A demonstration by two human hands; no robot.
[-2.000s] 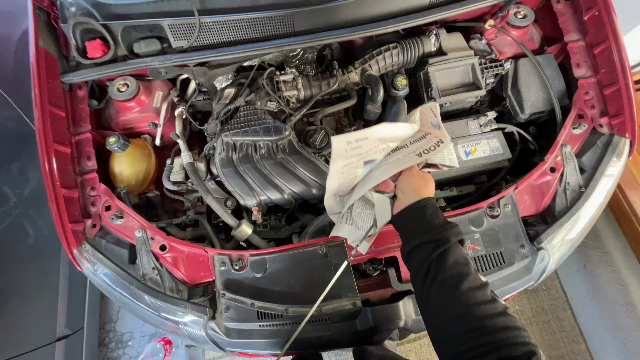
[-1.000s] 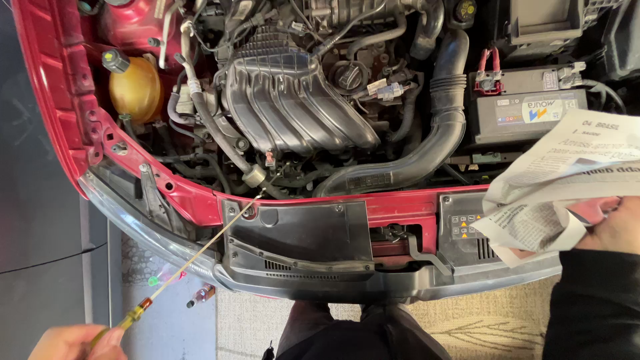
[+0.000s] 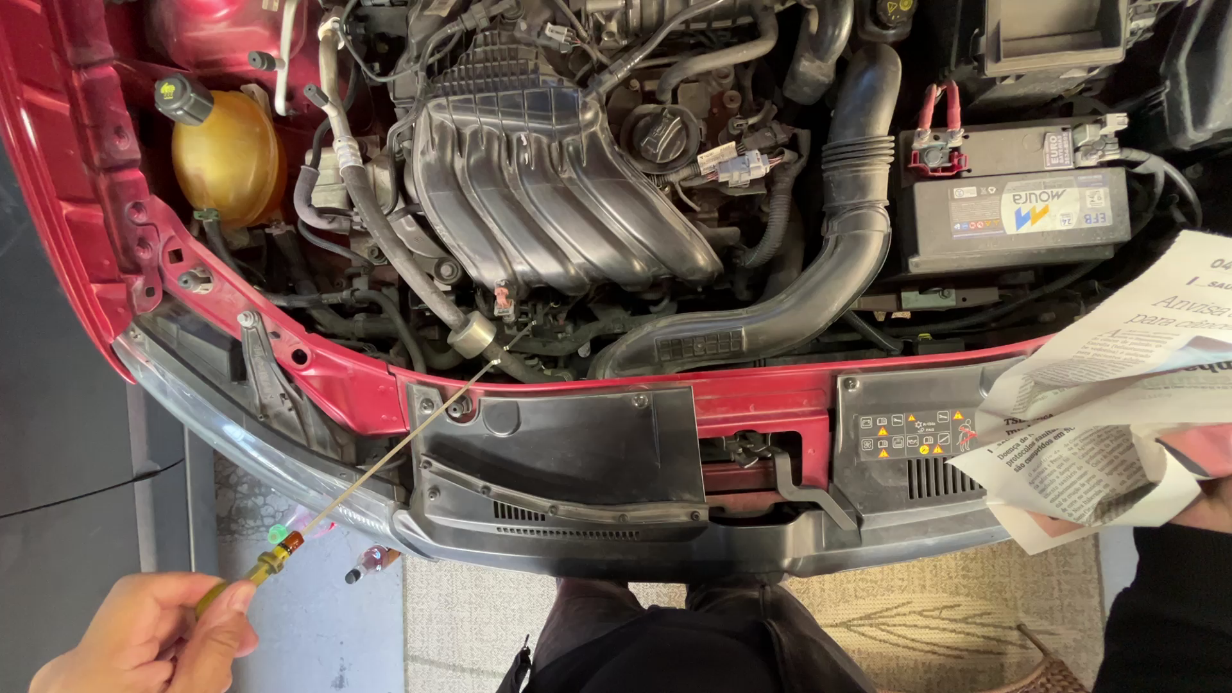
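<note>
My left hand [image 3: 159, 630], at the lower left, pinches the yellow handle of an oil dipstick [image 3: 390, 452]. Its thin metal blade slants up and right over the headlight and the red front crossmember, with the tip near a metal-collared hose below the black intake manifold [image 3: 558, 192]. At the right edge my right hand [image 3: 1203, 505], partly cut off, holds a crumpled sheet of newspaper [image 3: 1088, 472] over the right front of the car. The black oil filler cap [image 3: 664, 135] sits on the engine, right of the manifold.
Around the engine are a yellow coolant tank [image 3: 229, 159], a car battery [image 3: 1020, 212] and a black air intake duct [image 3: 808, 308]. A black plastic cover [image 3: 558, 452] lies along the front. Small bottles [image 3: 371, 563] stand on the floor beyond the bumper, beside a beige rug [image 3: 481, 616].
Two seconds ago the newspaper hand was over the engine bay's middle; it is now at the right edge. My left hand with the dipstick has come into view. The view has moved closer.
</note>
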